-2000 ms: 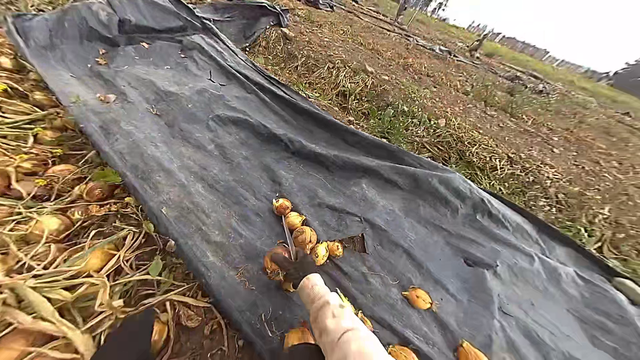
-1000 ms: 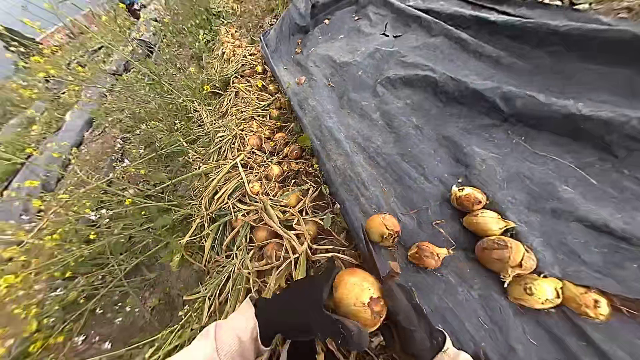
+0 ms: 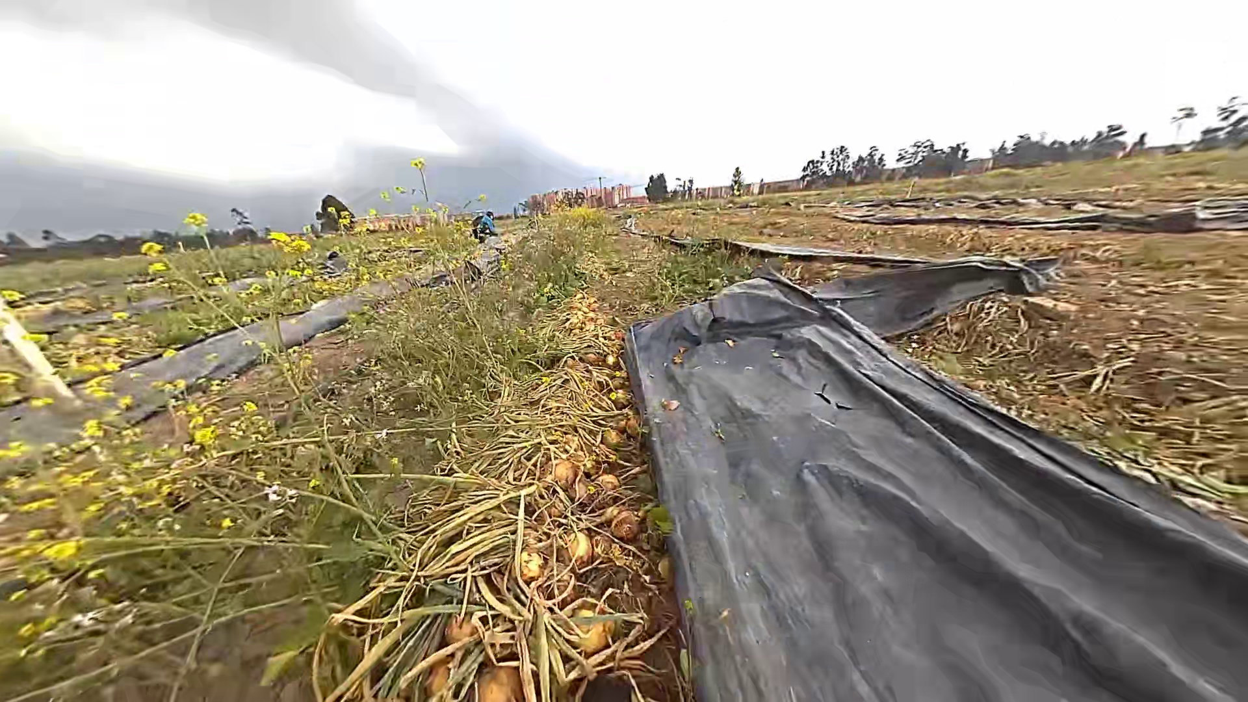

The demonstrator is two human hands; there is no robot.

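Neither my left hand nor my right hand shows in the head view now, so what they hold is hidden. A row of onions with dry, yellowed tops (image 3: 526, 546) runs from the bottom of the view away into the field. Among the leaves lie several bulbs, one onion (image 3: 591, 630) near the bottom and another onion (image 3: 625, 525) close to the sheet's edge. Right beside the row lies a black plastic sheet (image 3: 838, 526), wrinkled, with a few scraps of dry leaf on its far part.
Weeds with yellow flowers (image 3: 205, 434) stand at the left, before another dark plastic strip (image 3: 263, 336). A person (image 3: 484, 226) is far off in the field. A folded sheet end (image 3: 926, 292) and dry ground with straw (image 3: 1150, 361) lie at the right.
The view has swung up to the horizon. Both gloved hands and the onion between them, seen a second ago, have left the view, as have the loose onions on the sheet.
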